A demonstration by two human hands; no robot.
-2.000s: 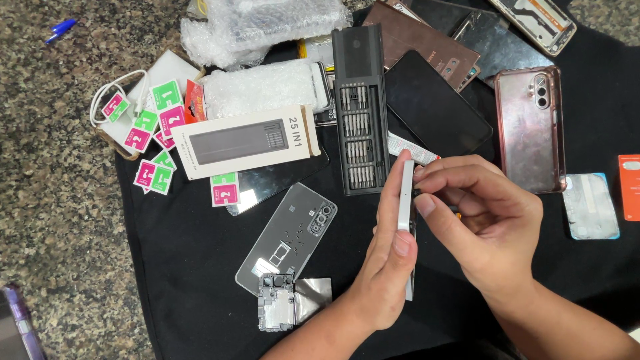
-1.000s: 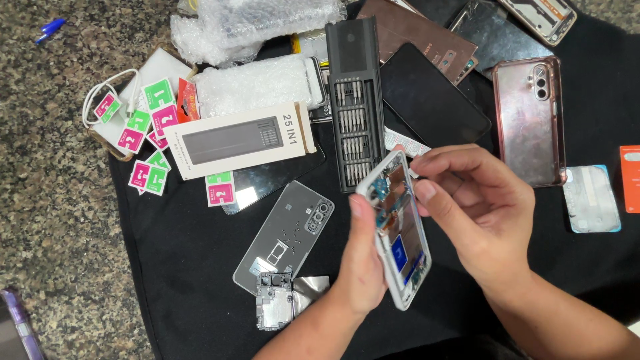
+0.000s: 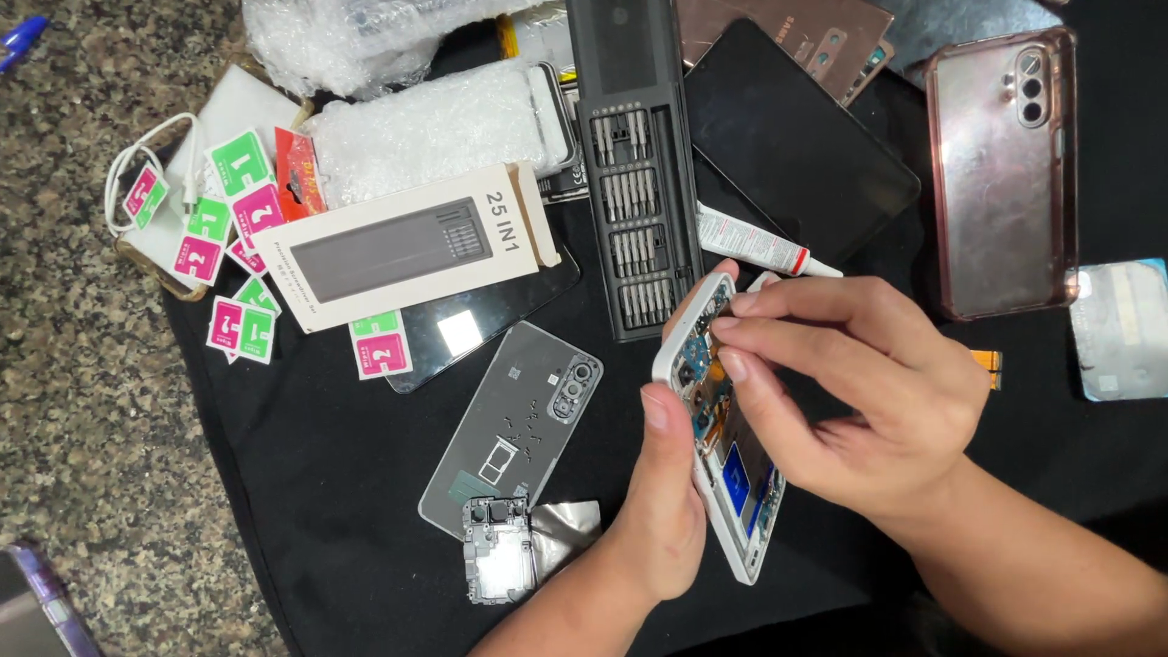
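Note:
My left hand (image 3: 671, 493) grips a white-framed smartphone (image 3: 727, 438) by its long edge, tilted so that its opened inside shows a circuit board, flex cables and a blue label. My right hand (image 3: 839, 383) has its fingertips at the phone's upper inner part, touching it; whether they pinch a small part is hidden. Left of the hands lies a grey phone back cover (image 3: 493, 401) with small screws and a SIM tray (image 3: 497, 460) on it. A phone's inner bracket (image 3: 500, 552) overlaps the cover's lower end, beside a silvery foil piece (image 3: 566, 534).
Beyond the hands lie a precision screwdriver bit case (image 3: 631, 182), a glue tube (image 3: 753, 239) and a black phone screen (image 3: 803, 137). A clear pinkish phone case (image 3: 1002, 173) is at right. A screwdriver set box (image 3: 411, 246), wipe packets (image 3: 242, 328) and bubble wrap (image 3: 438, 128) are at left.
The phone has turned from edge-on to showing its open inside. My right fingertips have moved onto its upper inner part.

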